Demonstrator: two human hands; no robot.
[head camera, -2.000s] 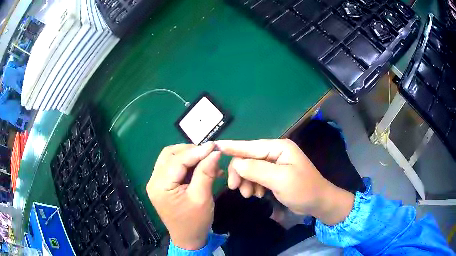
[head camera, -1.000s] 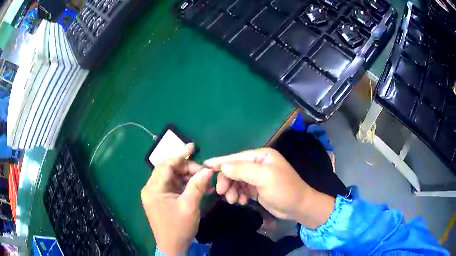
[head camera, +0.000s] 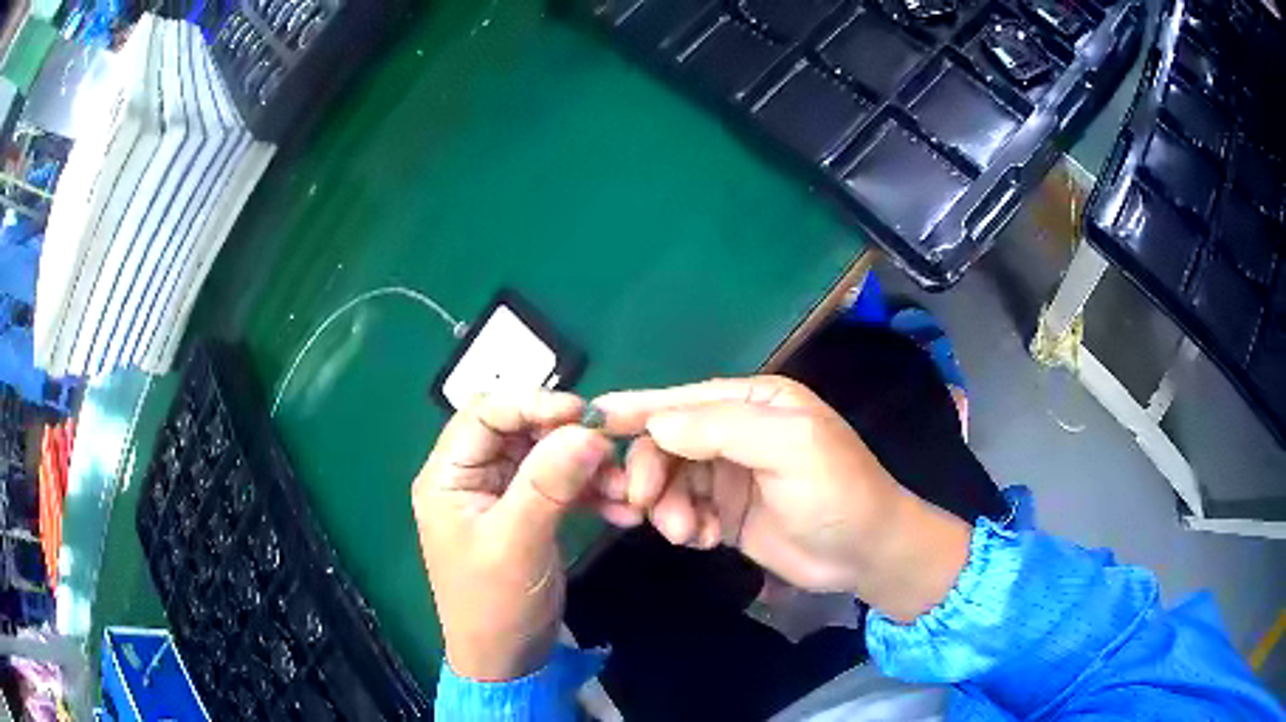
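A tiny dark component (head camera: 594, 418) is pinched between the fingertips of both hands, mostly hidden by the fingers. My left hand (head camera: 515, 515) holds it between thumb and index finger. My right hand (head camera: 769, 480) meets it from the right, its index fingertip touching the piece and its other fingers curled. Just beyond the hands, a black-edged square pad (head camera: 499, 356) with a bright white face lies on the green mat, its near edge close to my left fingers. A thin pale cable (head camera: 360, 299) curves left from the pad.
A black blister tray (head camera: 268, 564) with dark pieces lies at the left. A larger black tray (head camera: 903, 148) is at the upper right, another tray (head camera: 1199, 212) beyond the bench edge. Stacked white sheets (head camera: 148, 212) stand upper left, a blue box (head camera: 148, 680) lower left.
The view shifted left, then partly back. The hands stay together around the small piece, and more of it now shows. My left index finger, lifted a second ago, is lowered against it.
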